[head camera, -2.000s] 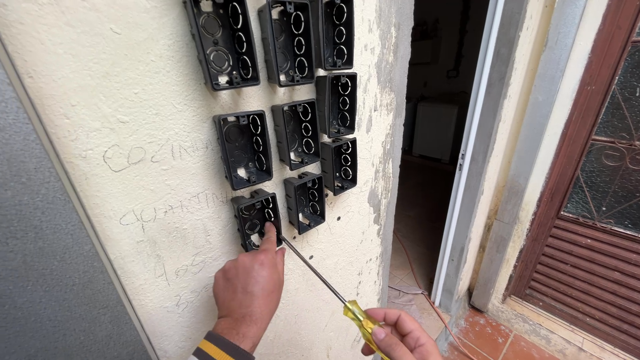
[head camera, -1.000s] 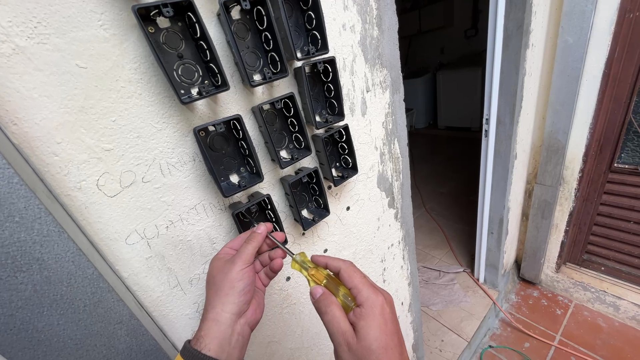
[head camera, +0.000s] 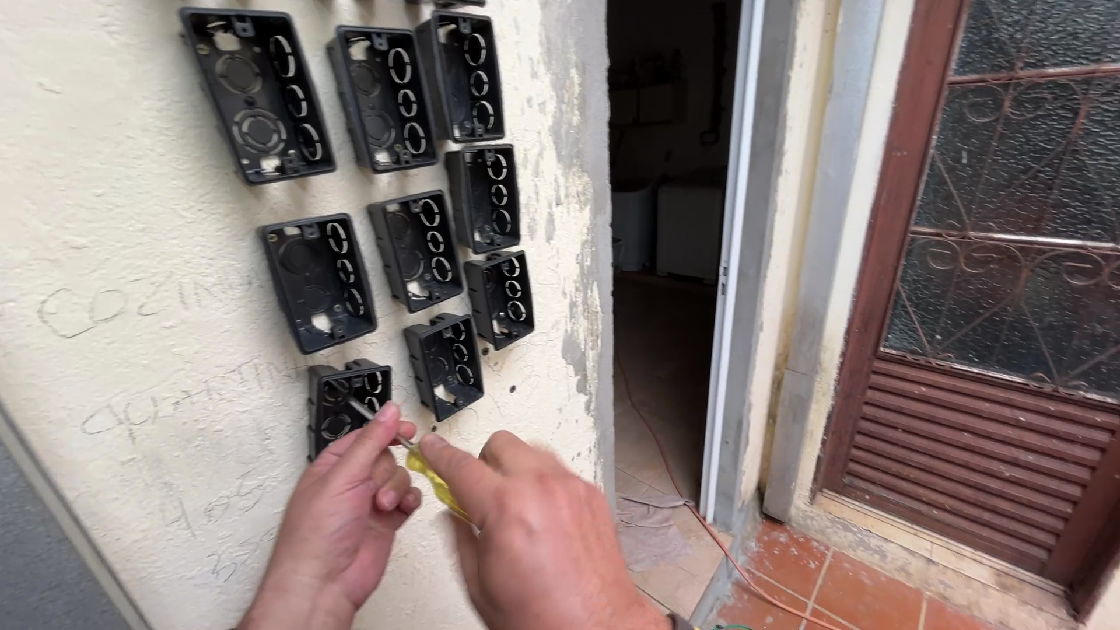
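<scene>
Several black plastic electrical boxes are fixed in rows on a cream wall. My right hand (head camera: 534, 516) grips the yellow handle of a screwdriver (head camera: 433, 486), palm over it. The fingertips of my left hand (head camera: 350, 507) pinch the metal shaft near the handle. The shaft points up and left into the lowest left box (head camera: 350, 394); what its tip touches cannot be made out. My left hand covers the lower part of that box. Up and right of my left hand is another small box (head camera: 444, 366), with a larger box (head camera: 321, 282) above the lowest left one.
Pencil writing marks the wall left of the boxes. At the right are an open doorway (head camera: 665, 350) with a white frame edge and a brown door (head camera: 989, 455) with textured glass. An orange cable (head camera: 726, 551) and a cloth (head camera: 652, 529) lie on the floor. Small holes dot the wall.
My left hand has gone from pressing at the lowest left box with a finger to pinching the screwdriver shaft. My right hand has come closer to the boxes and now covers more of the handle.
</scene>
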